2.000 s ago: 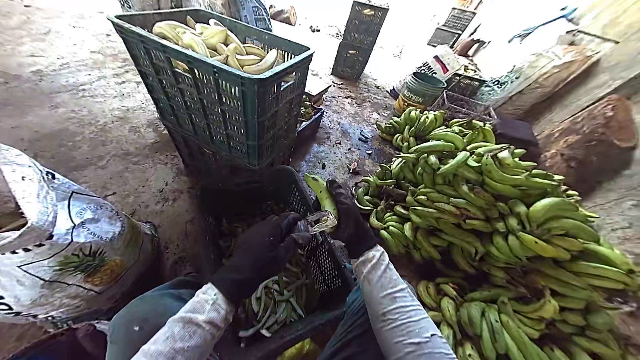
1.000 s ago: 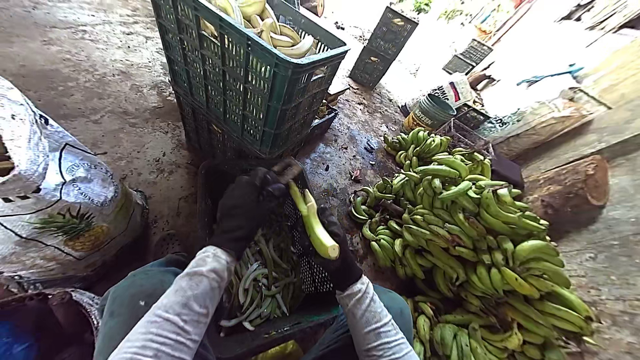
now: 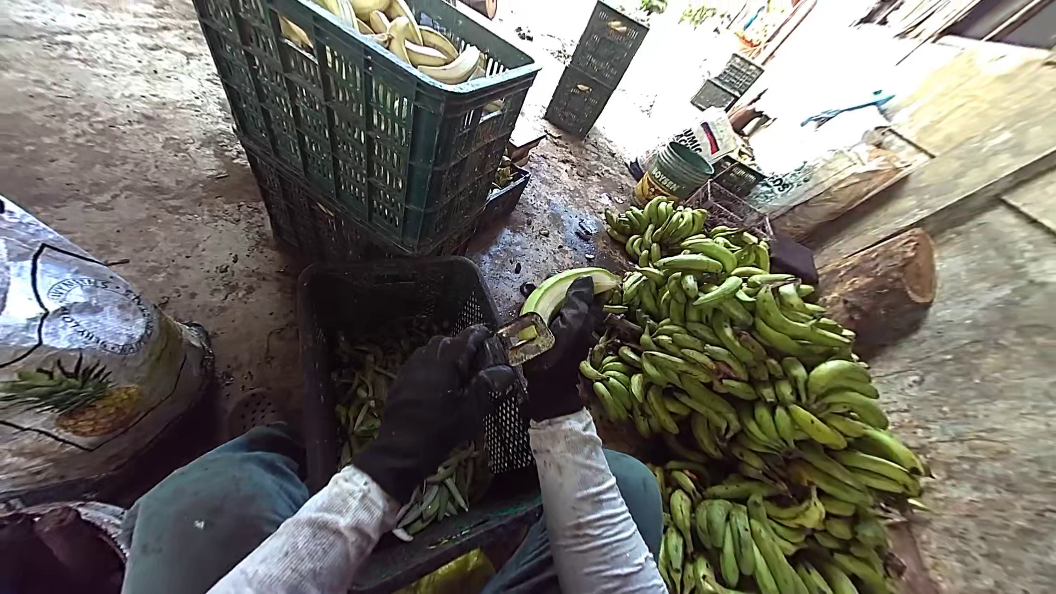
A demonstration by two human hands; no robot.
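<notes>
My left hand [image 3: 437, 404], in a dark glove, grips a peeler with a metal frame [image 3: 526, 337] that lies against a green banana or plantain [image 3: 565, 293]. The fruit is partly peeled, with pale flesh showing on its upper side. My right hand [image 3: 565, 355], gloved too, holds the fruit from the right. Both hands are over a dark plastic crate [image 3: 309, 330] between my knees, with strips of green peel [image 3: 450, 491] inside. A large heap of green bunches [image 3: 734, 363] lies just to the right of my right hand.
Stacked green crates [image 3: 388, 157] stand ahead, the top one holding peeled fruit [image 3: 421, 45]. A sack with a printed pineapple [image 3: 107, 330] is at left. Farther off are a bucket [image 3: 676, 172], more crates [image 3: 598, 66] and a cut log [image 3: 883, 285] beside the heap.
The fruit has been turned in my right hand; one second ago it pointed down toward me, now it points up and right. The peeler has moved onto its near end.
</notes>
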